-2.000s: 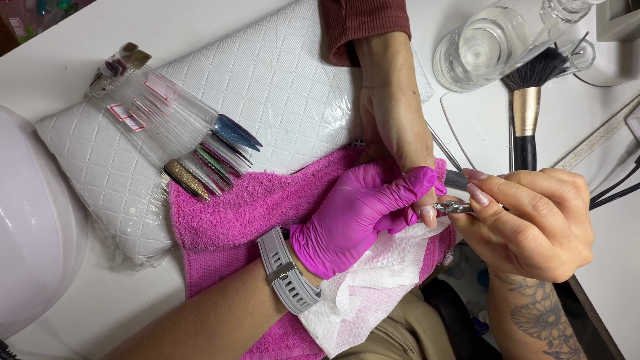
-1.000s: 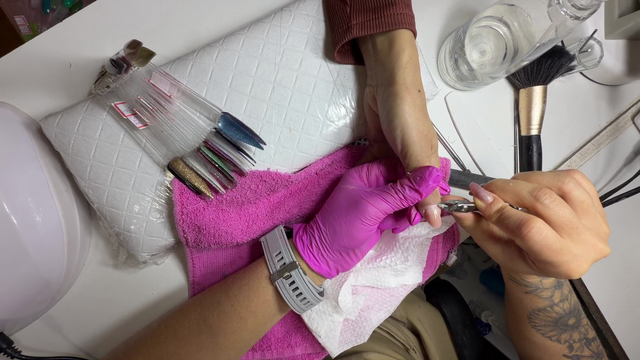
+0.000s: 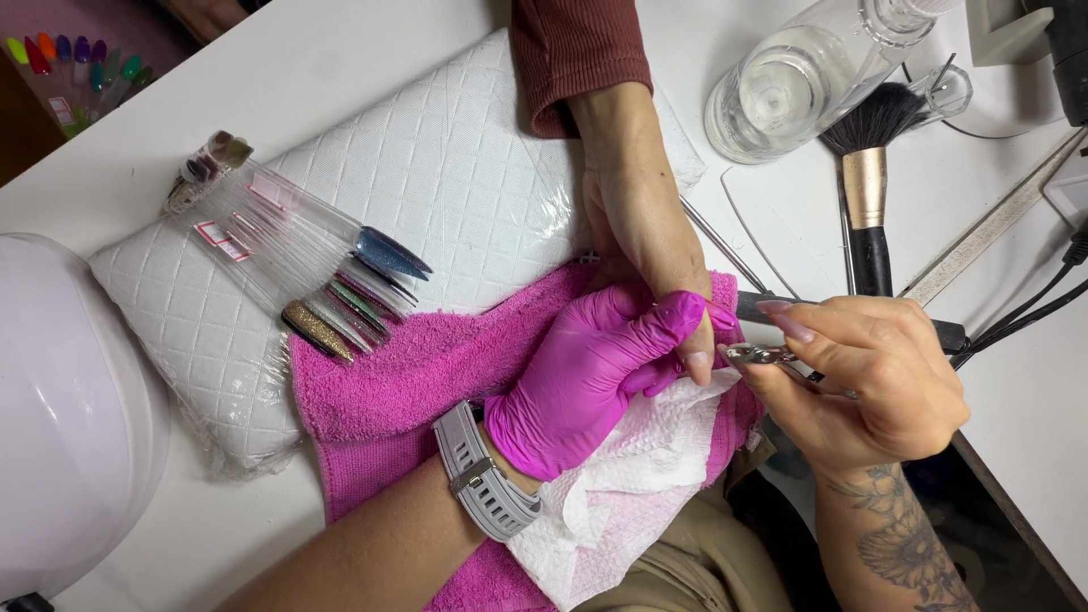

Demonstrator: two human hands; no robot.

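Note:
My left hand (image 3: pixel 586 374), in a pink glove with a grey watch strap at the wrist, is closed around a finger of another person's hand (image 3: pixel 650 195). That hand comes down from a ribbed maroon sleeve (image 3: pixel 586 64). Bare and with long nails, my right hand (image 3: pixel 867 374) grips metal cuticle nippers (image 3: pixel 761 354); their tip is just right of the held fingertip, and whether they touch is hard to tell. Beneath the hands lie a white paper towel (image 3: pixel 633 484) and a pink towel (image 3: pixel 382 382), partly over a quilted white hand rest (image 3: pixel 408 178).
Nail colour samples (image 3: pixel 280 229) lie on the hand rest. A white nail lamp (image 3: pixel 76 408) stands at left. A clear bottle (image 3: pixel 778 89), black brush (image 3: pixel 867 183), nail file (image 3: pixel 990 221) and a dark cylindrical handpiece (image 3: pixel 943 334) with cables are at right. More colour samples (image 3: pixel 85 72) show at top left.
My right hand with the nippers has moved slightly right, away from the held fingertip. My left hand keeps its hold on the finger.

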